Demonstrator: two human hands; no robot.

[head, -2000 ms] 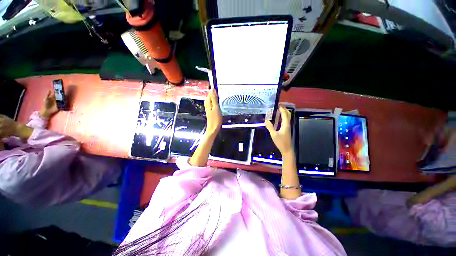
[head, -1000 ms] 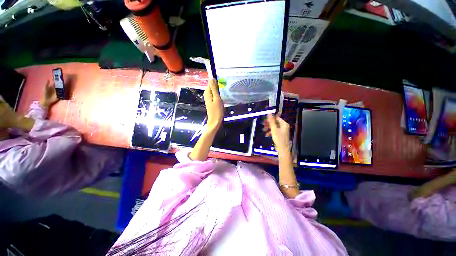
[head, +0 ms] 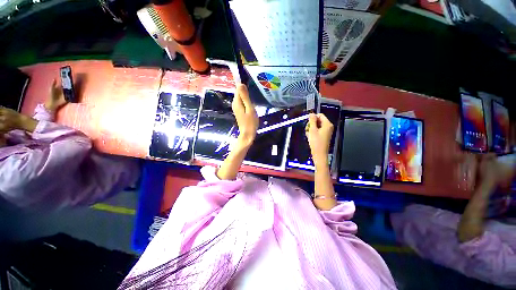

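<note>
A large tablet (head: 277, 45) is held up in front of me, its top cut off by the frame edge. Its screen shows a white upper part and a preview of the test chart with a coloured wheel and radial fan. My left hand (head: 245, 115) grips its lower left edge. My right hand (head: 319, 131) is at its lower right corner, fingers closed together on the edge near a small white label. The test chart (head: 346, 37) stands upright behind the tablet, partly hidden by it.
More tablets lie in a row on the red bench (head: 113, 113): film-covered ones (head: 175, 126) at left, a grey-screened one (head: 362, 148) and a lit one (head: 405, 148) at right. An orange post (head: 184, 34) stands behind. Neighbours' arms show both sides; one hand holds a phone (head: 67, 84).
The held tablet has shifted up in view and its lower edge is more tilted. Its preview now shows a coloured wheel. My right hand has come back to the tablet's lower right corner.
</note>
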